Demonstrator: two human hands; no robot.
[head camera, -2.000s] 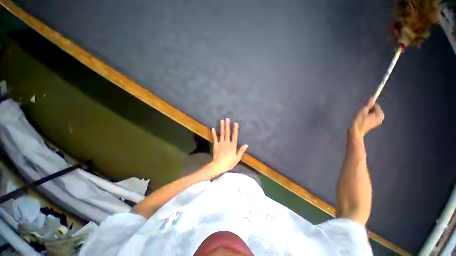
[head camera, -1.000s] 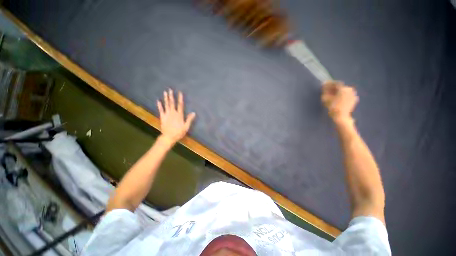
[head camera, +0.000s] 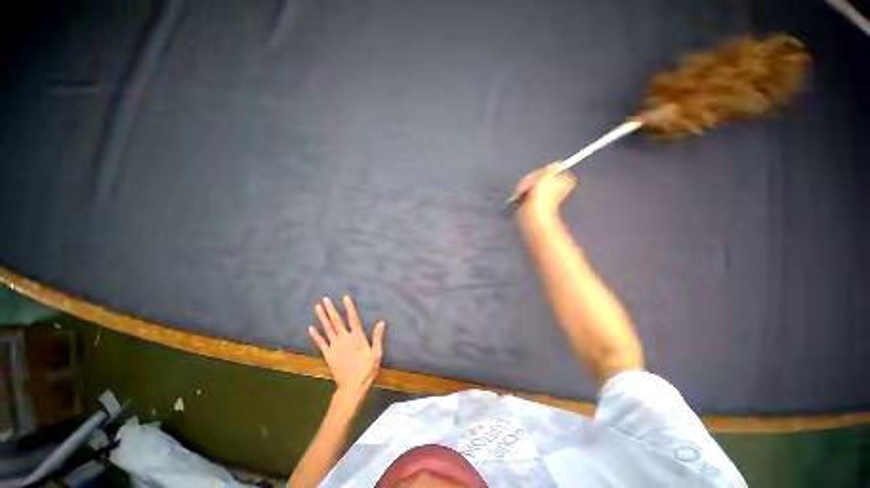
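The spread fabric (head camera: 401, 238) is dark grey-navy and covers the table up to its light wood edge. My right hand (head camera: 547, 188) is closed around the pale handle of the feather duster (head camera: 725, 86). The duster's fluffy golden-brown head is over the fabric at the upper right, slightly blurred; I cannot tell whether it touches the cloth. My left hand (head camera: 350, 353) lies palm down with fingers spread on the fabric at the near table edge. It holds nothing.
The wood table edge (head camera: 229, 351) curves across the near side, against my body. Green floor (head camera: 238, 410) shows below it. White crumpled material (head camera: 162, 457) and a brown box-like thing (head camera: 48, 376) are at the lower left. Folds run through the fabric at the upper left.
My right hand has swung the duster from the upper middle to the upper right. My left hand stays spread at the table edge, lower in view. The view has turned, so the edge runs more level.
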